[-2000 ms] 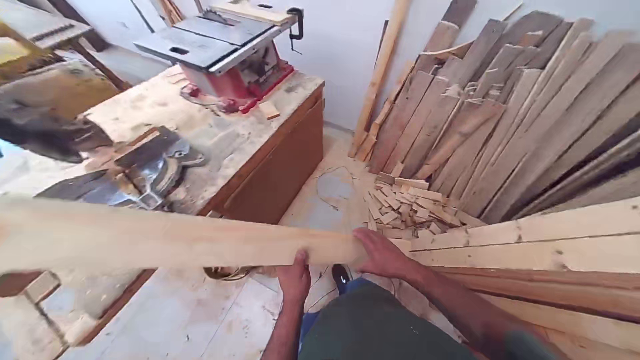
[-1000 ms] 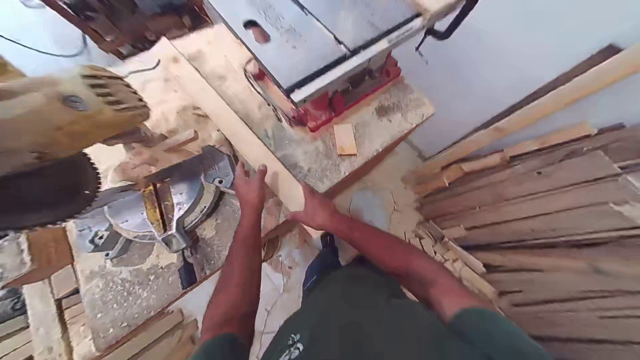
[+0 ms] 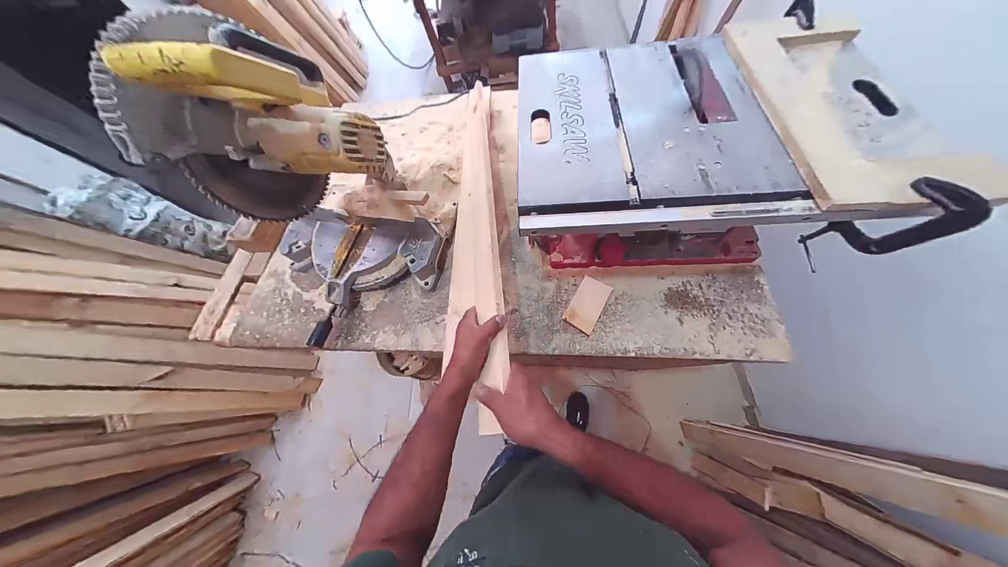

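Observation:
Long pale wooden boards (image 3: 477,236) lie lengthwise on the workbench, between the miter saw and the table saw, their near end jutting past the bench's front edge. My left hand (image 3: 472,346) grips them near that edge, thumb on top. Closer to my body, my right hand (image 3: 520,405) holds the near end from the right side. The yellow miter saw (image 3: 315,142) stands left of the boards with its head raised and its blade showing. To their right is the Skilsaw table saw (image 3: 661,134) on a red base. The fingers under the wood are partly hidden.
A small wood offcut (image 3: 588,305) lies on the dusty workbench (image 3: 677,315). A black clamp (image 3: 917,216) sits at the table saw's right side. Stacked boards (image 3: 142,354) fill the left, and more planks (image 3: 858,480) lie at lower right. A basket-like container (image 3: 408,364) is below the bench edge.
The wood was held across in front of me, away from the bench top; now it lies along the bench between the saws. Both hands remain on it. The view has turned left.

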